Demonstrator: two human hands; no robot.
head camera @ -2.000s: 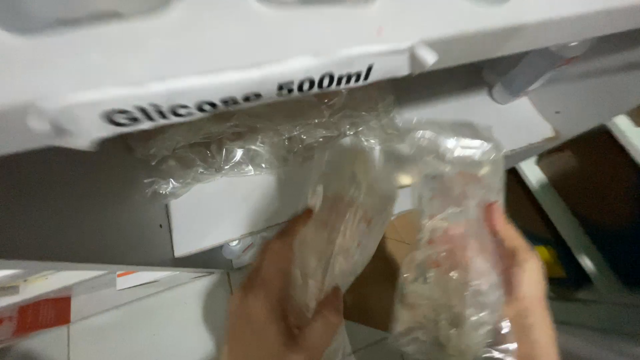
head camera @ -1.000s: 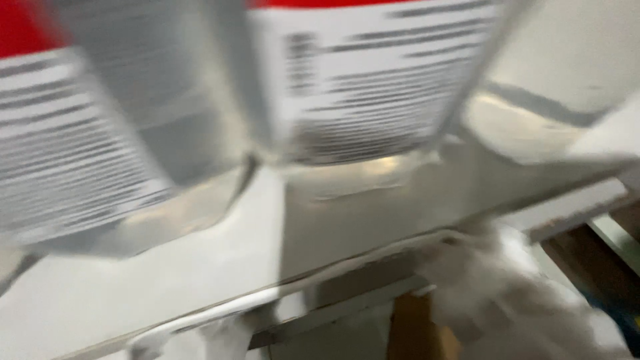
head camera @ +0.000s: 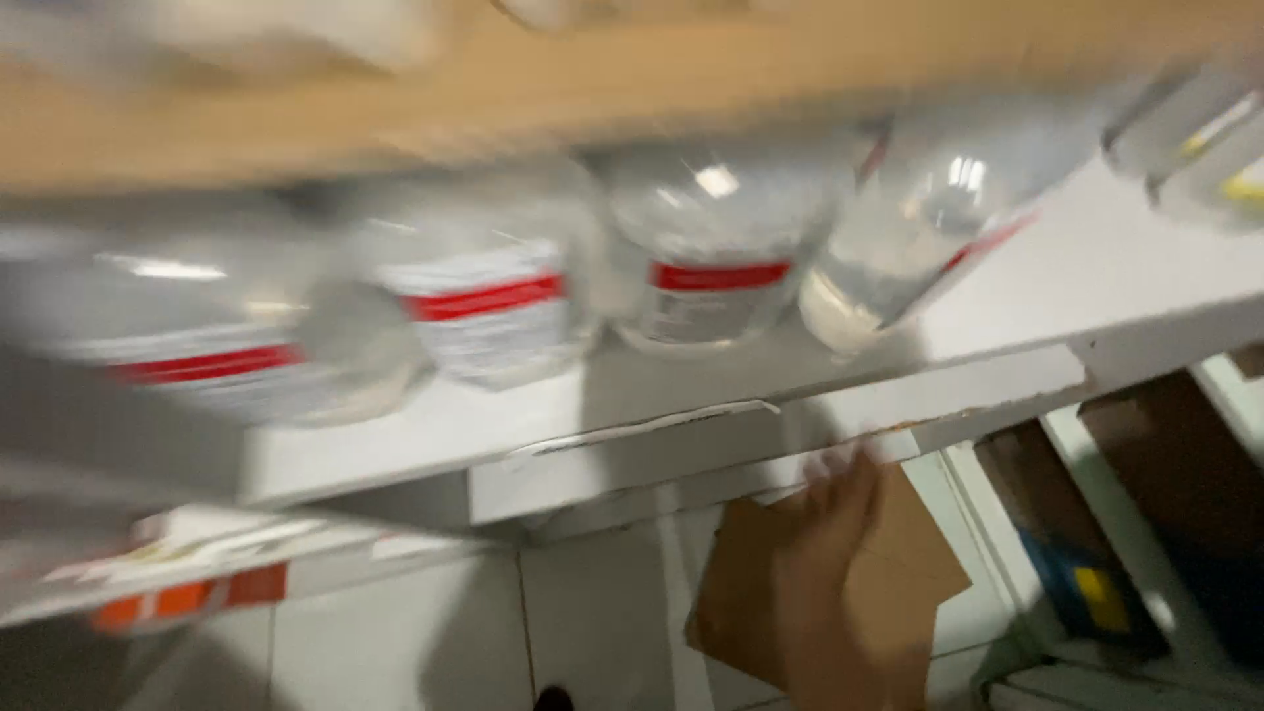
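My right hand (head camera: 834, 553) is raised just below the front edge of a white shelf (head camera: 681, 444). It is blurred, its fingers point up a little apart, and nothing shows in it. My left hand is outside the view. Above the hand, clear plastic bottles stand in a row on the shelf: one (head camera: 706, 232) with a red-banded label near the middle, another (head camera: 484, 306) to its left, and a wider one (head camera: 227, 346) at the far left. A further clear bottle (head camera: 879, 247) leans at an angle to the right.
A blurred tan shelf board (head camera: 592, 74) crosses the top. More clear containers (head camera: 1205, 148) lie at the upper right. Below are a brown cardboard piece (head camera: 889, 592), floor tiles (head camera: 592, 612), a dark slatted structure (head camera: 1047, 523) and orange items (head camera: 188, 597) at the lower left.
Two seconds ago both hands held clear plastic-wrapped items below a shelf edge; now neither those items nor my left hand shows. The view has shifted to the row of bottles.
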